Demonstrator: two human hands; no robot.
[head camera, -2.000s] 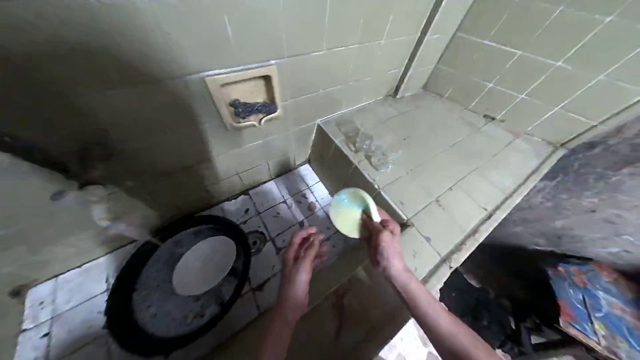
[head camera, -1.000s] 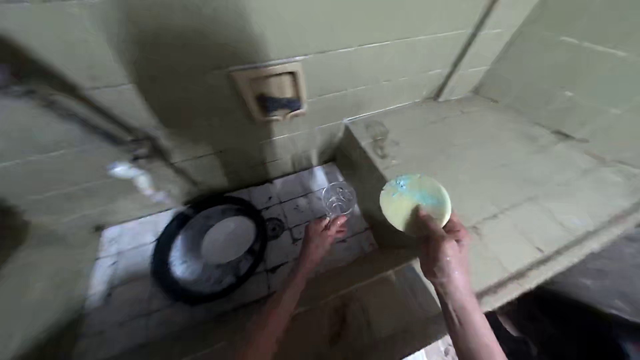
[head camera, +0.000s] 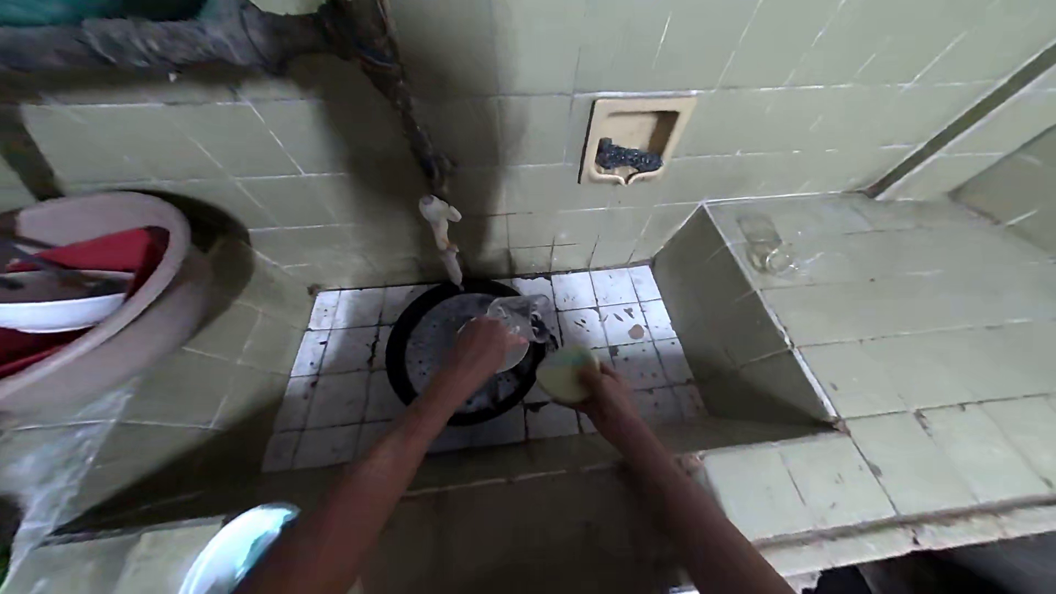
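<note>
My left hand (head camera: 485, 345) is closed on a clear drinking glass (head camera: 521, 317), tilted over the right part of a black-rimmed basin (head camera: 402, 363). The basin holds liquid and a pale round dish (head camera: 516, 355), partly hidden by that hand. In my right hand (head camera: 609, 393) is a small yellowish round dish (head camera: 567, 374) with something bluish-green on it, just right of the basin. Above the basin's back edge hangs a white tap (head camera: 440, 216) on a dark pipe.
Clear glassware (head camera: 769, 247) lies on the tiled ledge (head camera: 891, 313) at right. A soap dish (head camera: 635, 124) on the wall holds a dark scrubber. A large pink tub (head camera: 157, 305) with dishes stands at left, and a pale bowl (head camera: 235, 549) at the near edge. White tiles (head camera: 615, 289) line the sink floor.
My left hand, empty two seconds ago, now holds a glass and has moved from beside the ledge to over the basin. The yellowish dish has come down toward the basin. The view has shifted left.
</note>
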